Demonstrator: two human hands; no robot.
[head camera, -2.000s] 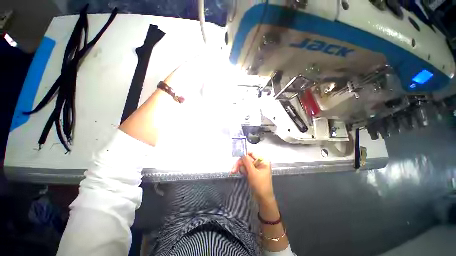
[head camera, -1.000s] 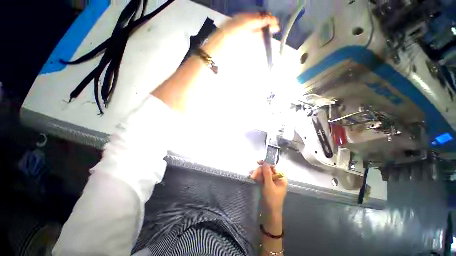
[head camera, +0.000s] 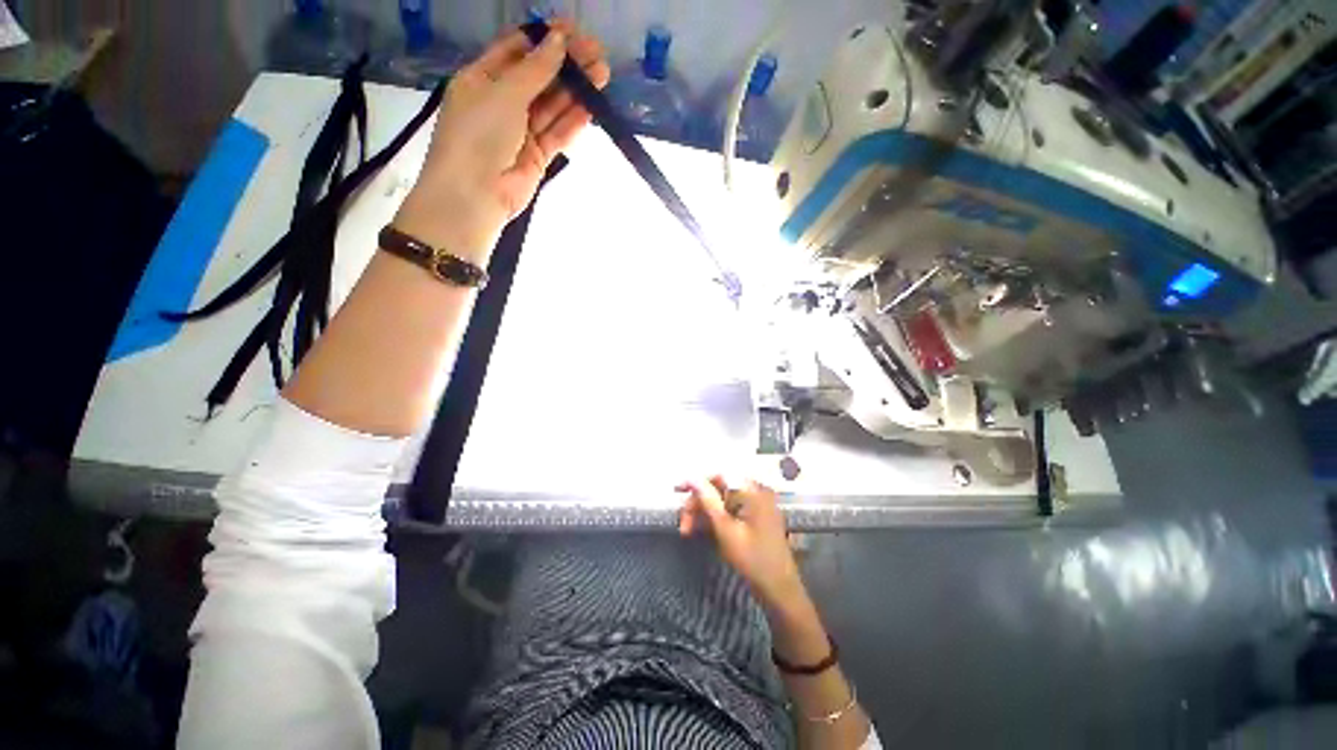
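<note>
My left hand is raised over the back of the table and grips the end of a narrow black strap. The strap runs taut down to the brightly lit needle area of the sewing machine; glare hides its far end. My right hand is at the table's front edge, below the small metal tape guide, with fingers slightly curled. I see no strap in it; a yellowish thing shows at its fingers.
A bundle of black straps lies at the table's left. A wide black band lies mid-table, partly behind my left forearm, reaching the ruler-marked front edge. Blue-capped bottles stand behind the table.
My left hand has moved from the machine's bright area up and back to the left, drawing the black strap out. My right hand has dropped slightly away from the tape guide.
</note>
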